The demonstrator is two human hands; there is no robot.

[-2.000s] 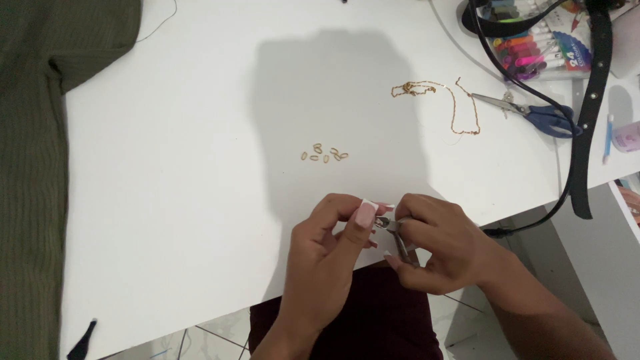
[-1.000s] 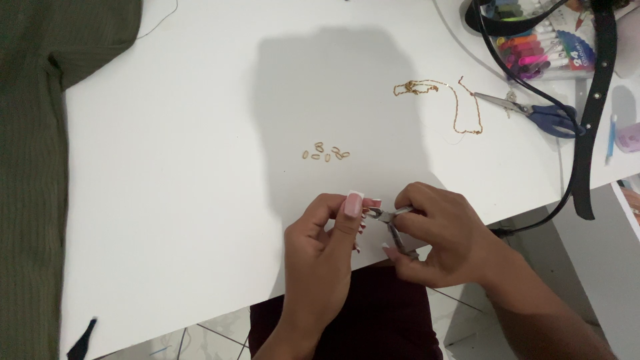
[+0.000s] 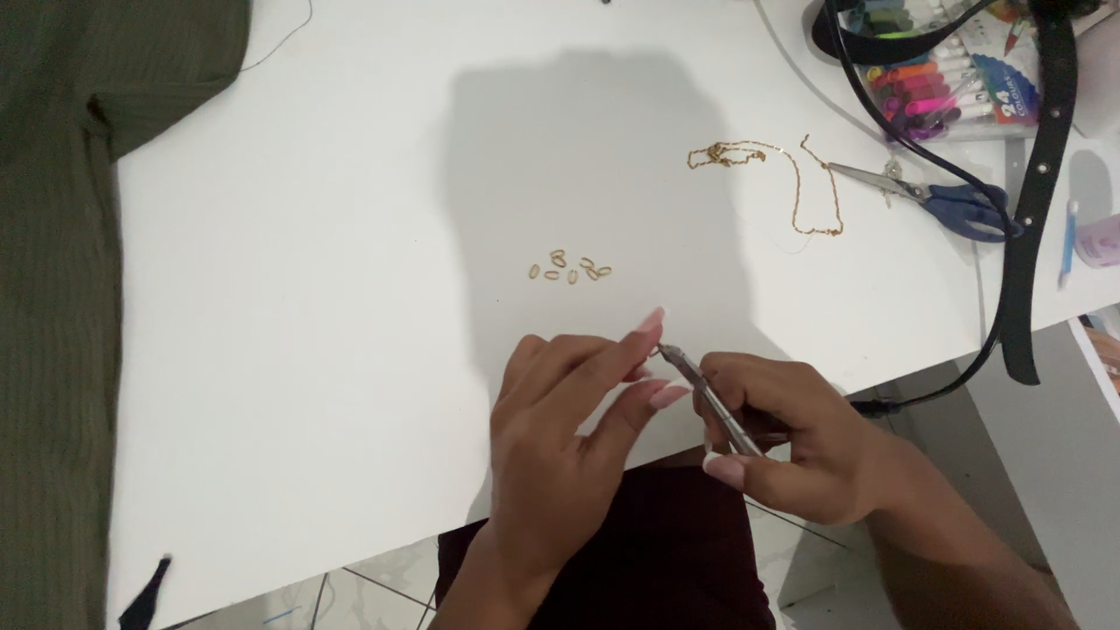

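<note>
My right hand (image 3: pixel 787 429) grips small metal pliers (image 3: pixel 719 402), pointed up and left. At their tips is a tiny metal link (image 3: pixel 654 352), beside the fingertips of my left hand (image 3: pixel 569 411). The left fingers are bent around the tips; whether they pinch the link cannot be told. Several gold-coloured oval links (image 3: pixel 573 276) lie in a loose cluster on the white table (image 3: pixel 306 306), beyond my left hand. Farther right lies a thin gold-coloured chain (image 3: pixel 796 188), partly bunched, with one end by the blades of blue-handled scissors (image 3: pixel 958 208).
A black belt (image 3: pixel 1037 192) and a black cable (image 3: pixel 927 149) cross the right side, over the scissors' handles. Behind them is a clear pack of coloured markers (image 3: pixel 932 87). Dark green ribbed fabric (image 3: pixel 52 306) covers the left edge. A black strap end (image 3: pixel 147 595) lies at the near left corner.
The pliers have turned from among the left fingers to a slanted pose, closed at the tips. My left hand's fingers have spread and shifted slightly. The loose links and chain lie as before.
</note>
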